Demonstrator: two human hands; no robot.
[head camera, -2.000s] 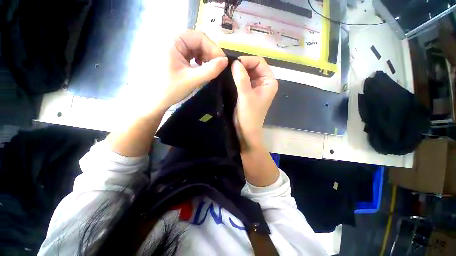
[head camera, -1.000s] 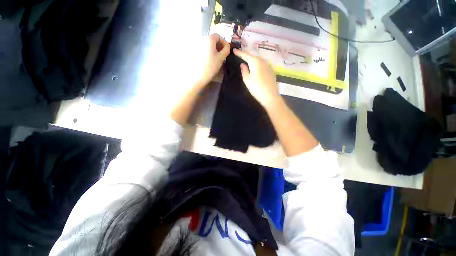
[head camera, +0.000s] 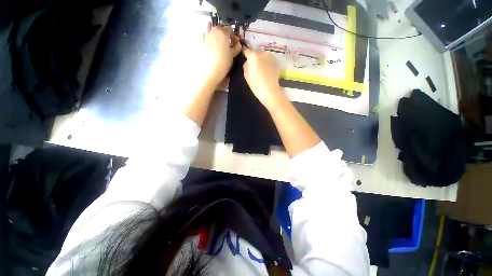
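Note:
A black cut piece (head camera: 249, 116) lies on the machine table, its wide end towards me and its narrow end up under the machine head. My left hand (head camera: 220, 51) pinches the narrow end from the left, close to the needle area. My right hand (head camera: 261, 73) holds the same end from the right, fingertips near those of my left hand. The dark sewing machine head (head camera: 237, 8) is at the top centre, cut off by the frame edge. The fingertips partly hide the needle and presser foot (head camera: 235, 28).
A yellow-edged template (head camera: 323, 82) lies right of the needle, with a thin cable (head camera: 372, 36) over it. A pile of black pieces (head camera: 430, 141) and small black strips (head camera: 412, 68) lie at right. A screen (head camera: 453, 21) stands upper right; a blue bin (head camera: 414, 232) is below the table edge.
The black piece has gone from close before my chest to flat on the table, its narrow end under the head. Both hands have moved forward with it and still hold it.

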